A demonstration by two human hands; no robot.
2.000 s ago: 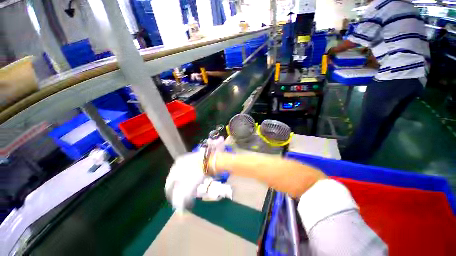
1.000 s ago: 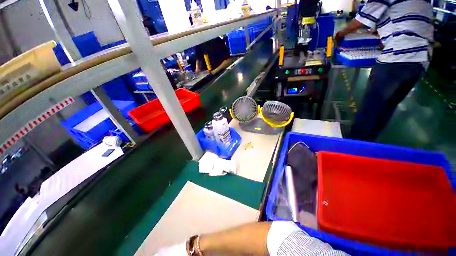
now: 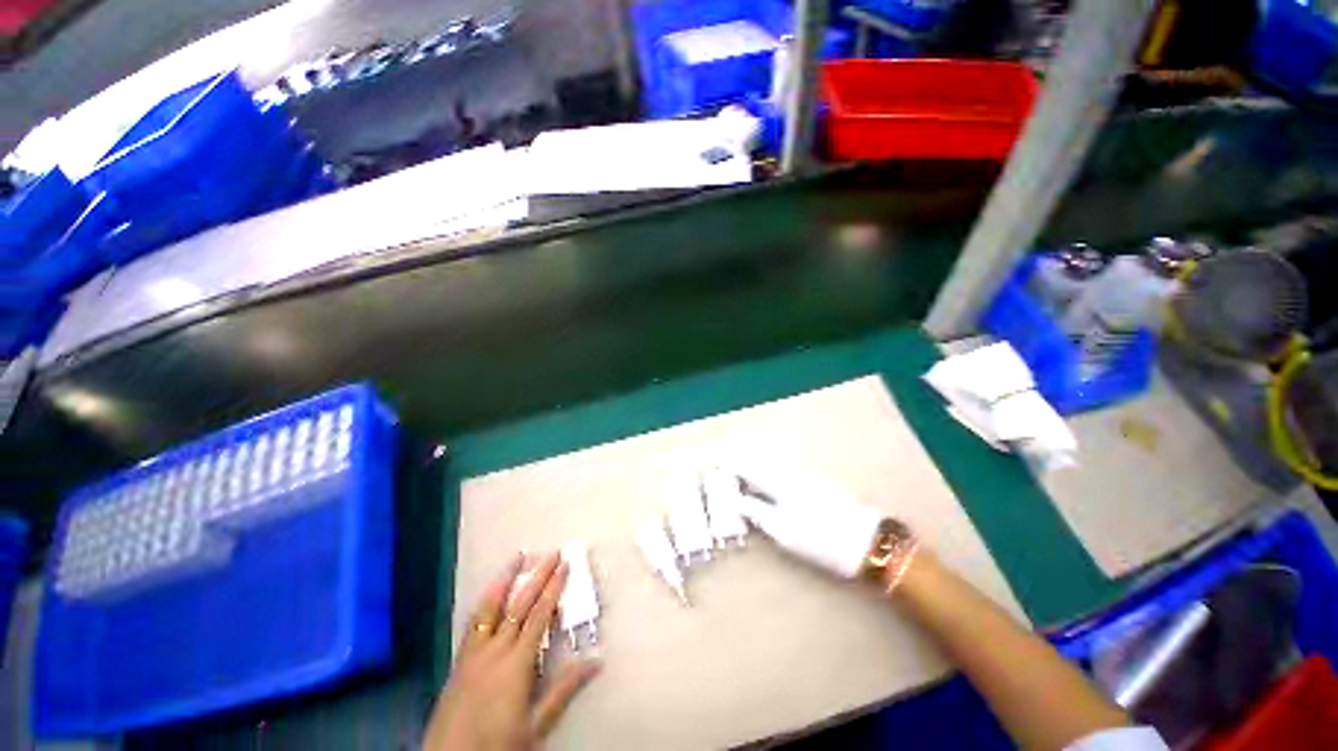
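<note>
Several white power adapters [image 3: 690,528] with metal prongs lie side by side on the beige work board [image 3: 792,660], prongs toward me. Another adapter [image 3: 578,590] lies beside my left hand. My left hand [image 3: 503,660] is bare, with rings; its fingers lie over white adapter parts and its thumb is spread. Its grip is partly hidden. My right hand [image 3: 810,521], in a white glove, has its fingertips at the right end of the group; its grip is unclear. Left of the board, a blue turnover tray [image 3: 279,631] holds rows of white adapters along its far side.
A conveyor belt [image 3: 484,352] runs behind the green mat [image 3: 631,429]. A crumpled white cloth [image 3: 1005,399] and small blue bin [image 3: 1108,374] with bottles stand right, near fans [image 3: 1240,304]. A grey post [image 3: 1027,191] rises behind. A red bin [image 3: 927,110] is beyond the belt.
The view has swung left and down to the board, bringing the tray, adapters and my left hand into sight. My right hand, at the bottom edge a second ago, is at the adapter group.
</note>
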